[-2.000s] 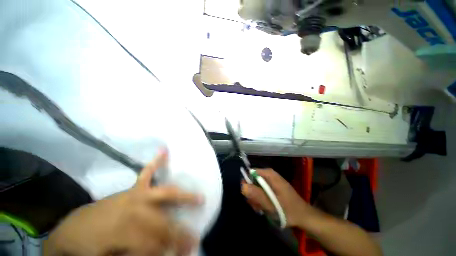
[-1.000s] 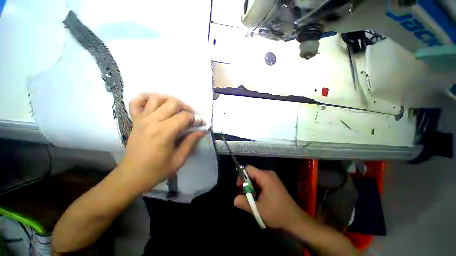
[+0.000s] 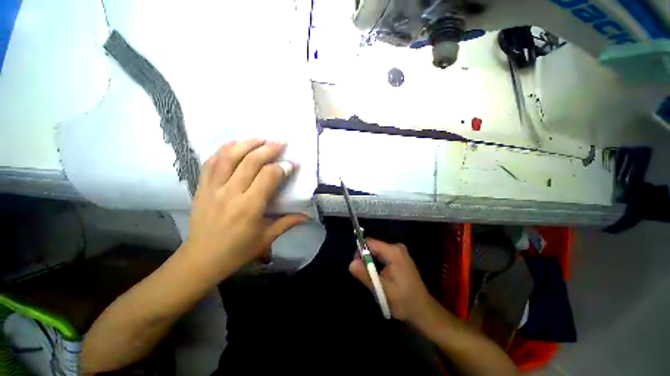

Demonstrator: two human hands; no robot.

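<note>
A white fabric panel [image 3: 147, 180] lies over the table's front edge at the left, and its rounded lower part hangs over the edge. A narrow dark grey ribbed strip [image 3: 158, 92] runs down it and under my left hand. My left hand [image 3: 242, 194] rests on the panel's right part, fingers bent and close together, thumb apart; no pinch on the cloth is visible. My right hand [image 3: 393, 279] holds scissors [image 3: 371, 275] with white-and-green handles, just in front of the table edge. The blades look closed and point up towards the table, right of the panel.
The sewing machine head [image 3: 444, 44] is above at the right. The grey table edge [image 3: 477, 213] runs across. A red-orange crate [image 3: 459, 272] with dark cloth stands below right, a green basket [image 3: 37, 316] below left.
The panel's lower part lies smoother and rounder below my left hand, whose thumb has moved away from the fingers. The scissors have shifted slightly right and their handles have turned edge-on.
</note>
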